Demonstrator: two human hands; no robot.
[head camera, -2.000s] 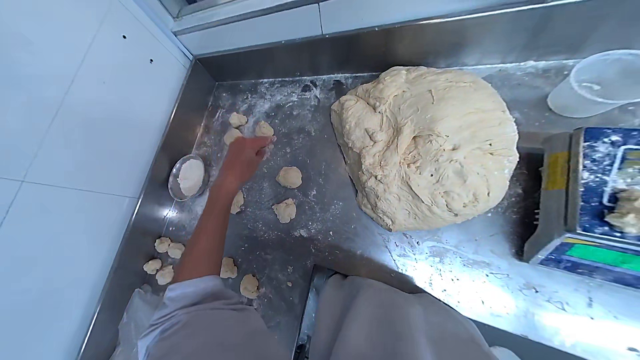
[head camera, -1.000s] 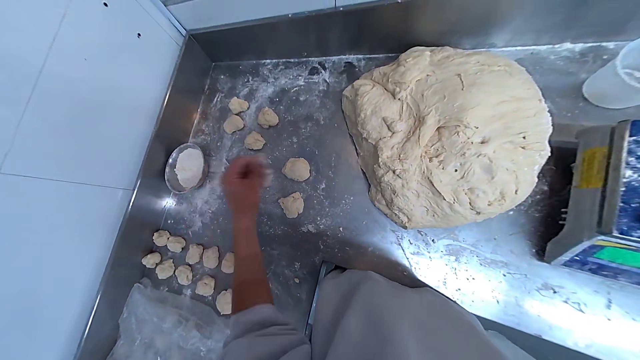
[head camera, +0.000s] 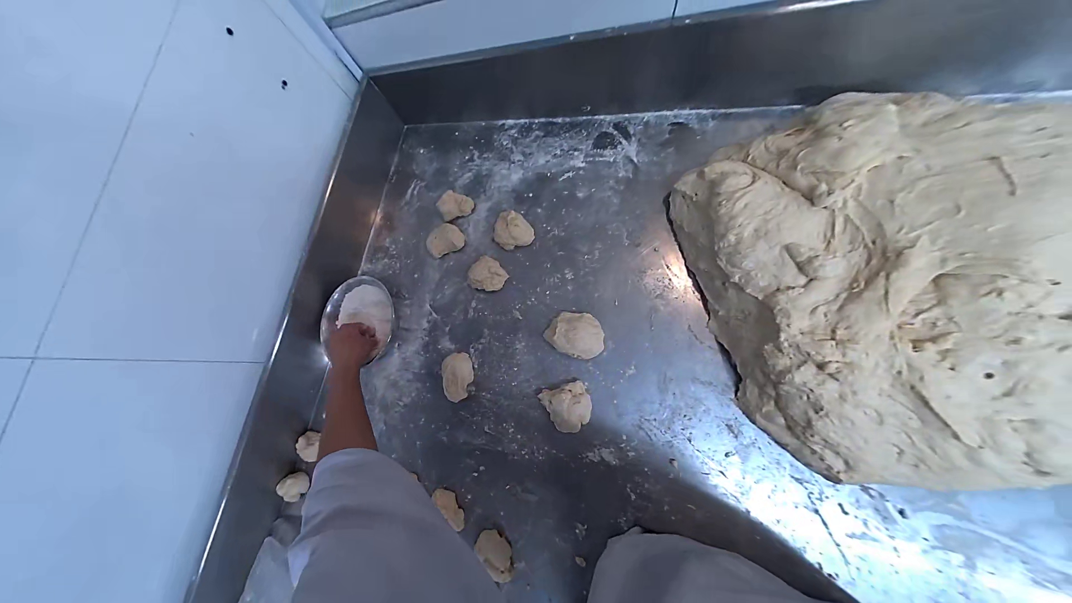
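My left hand (head camera: 353, 342) reaches into a clear round bowl (head camera: 388, 311) of white flour (head camera: 365, 305) at the left side of the steel worktop. Its fingers are bunched at the flour; whether they pinch any is hidden. To the right of the bowl lie several small dough pieces, among them a rounder one (head camera: 575, 335), a ragged one (head camera: 567, 406) and an oblong one (head camera: 457, 377). More pieces lie near my sleeve, such as one (head camera: 494, 554) at the bottom. A large mass of dough (head camera: 904, 293) fills the right. My right hand is out of view.
The steel worktop (head camera: 636, 469) is dusted with flour and has a raised metal rim (head camera: 586, 75) at the back and left. White tiled wall (head camera: 151, 251) stands beyond the left rim. A clear plastic bag (head camera: 266, 571) lies at the lower left, partly behind my sleeve.
My left hand has moved left from over the dough pieces into the flour bowl. An oblong dough piece now shows right of the bowl. The view has shifted left and closer.
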